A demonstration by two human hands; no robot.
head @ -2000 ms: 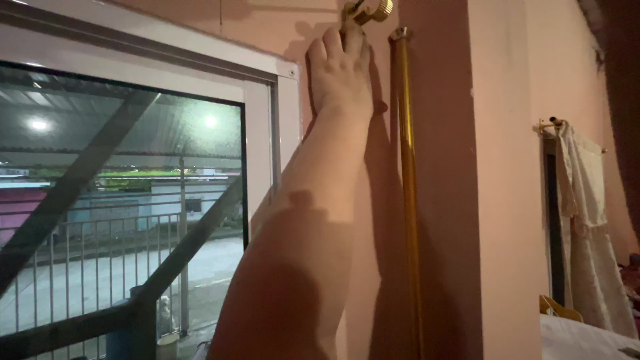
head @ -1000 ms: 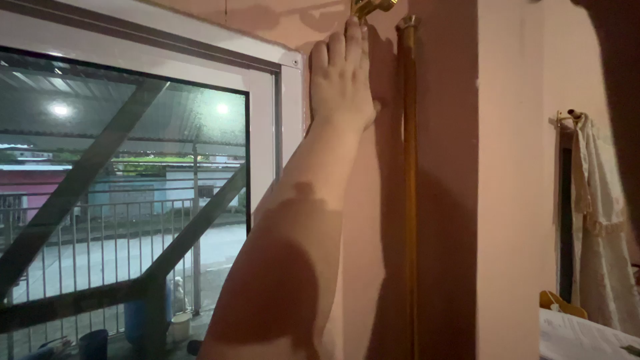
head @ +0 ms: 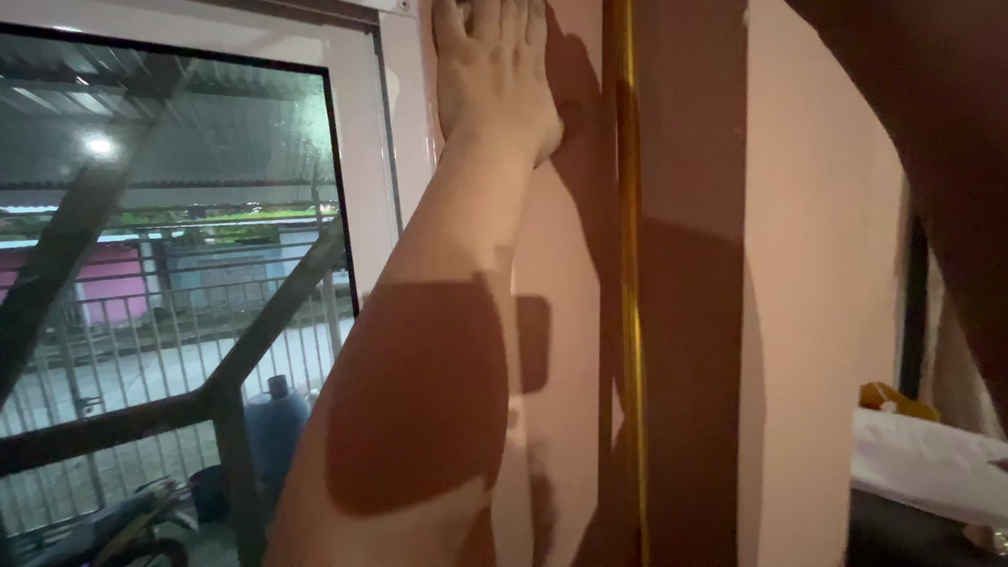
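Observation:
My left hand (head: 500, 71) reaches up at the top centre, its back to the camera. It lies flat against the pink wall (head: 563, 260) beside the window frame, fingers pointing up and thumb side to the right. The fingertips are cut off by the top edge, and I see nothing held. Just right of the hand, without touching it, a gold-coloured metal rod (head: 630, 236) stands upright along the wall. My right hand is not in view. A dark, blurred shape (head: 929, 102), possibly my raised right arm, crosses the upper right corner.
A white-framed window (head: 358, 157) is on the left. Through its glass show dark diagonal bars, a metal fence, a blue container (head: 276, 425) and part of a motorcycle (head: 118, 520). The wall corner (head: 744, 315) juts out right of the rod. A white-covered surface (head: 921, 457) lies at lower right.
The view has shifted strongly, and the gold bracket near my left hand and the rod's top end have left it. A dark shape now covers more of the upper right. My left hand remains against the wall.

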